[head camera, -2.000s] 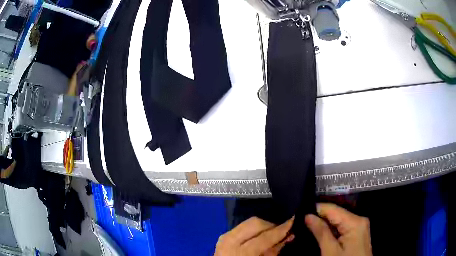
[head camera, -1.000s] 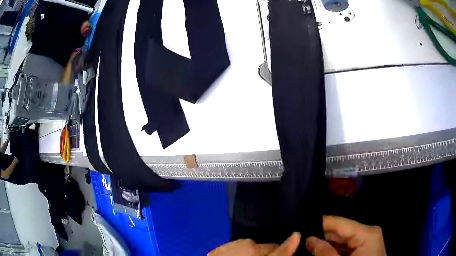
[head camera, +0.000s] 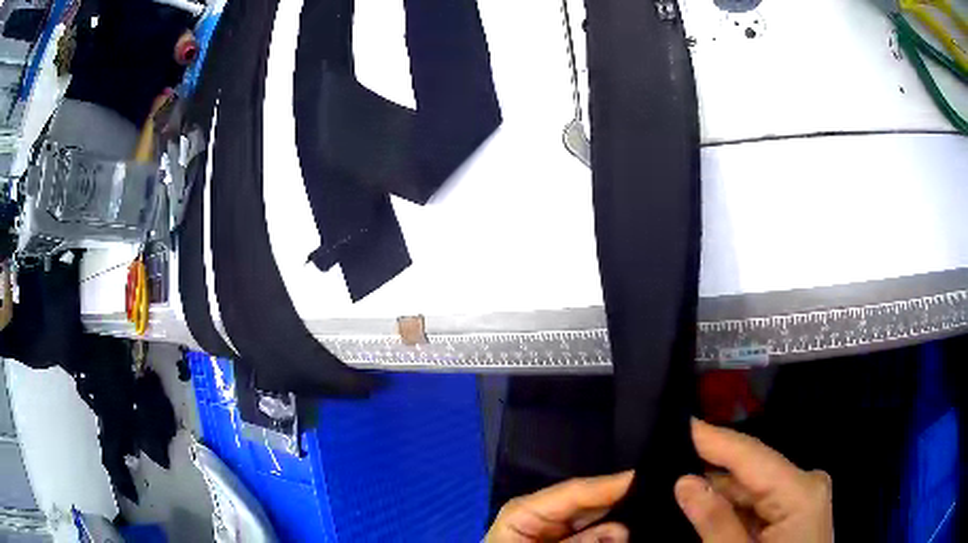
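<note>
A long black fabric strip (head camera: 647, 202) runs from the needle area at the top edge down over the table's front edge. My left hand (head camera: 563, 511) grips the strip's left edge below the table edge. My right hand (head camera: 759, 490) grips its right edge with thumb and fingers. Both hands are cut off by the bottom of the picture. The strip's lower end is hidden in the dark area between the hands. Only a small metal part of the presser foot (head camera: 667, 11) shows at the top.
Folded black strips (head camera: 366, 138) and long curved strips (head camera: 239, 212) lie to the left. A ruler strip (head camera: 849, 323) follows the table's front edge. Green and yellow scissors (head camera: 934, 69) are upper right, red-yellow scissors (head camera: 138, 297) far left. A clear container (head camera: 96, 196) and blue crate (head camera: 403, 467) also show.
The view has shifted, so the machine head and grey cylinder have mostly left the top of the picture. Both hands stay on the strip, now lower along it relative to the table edge.
</note>
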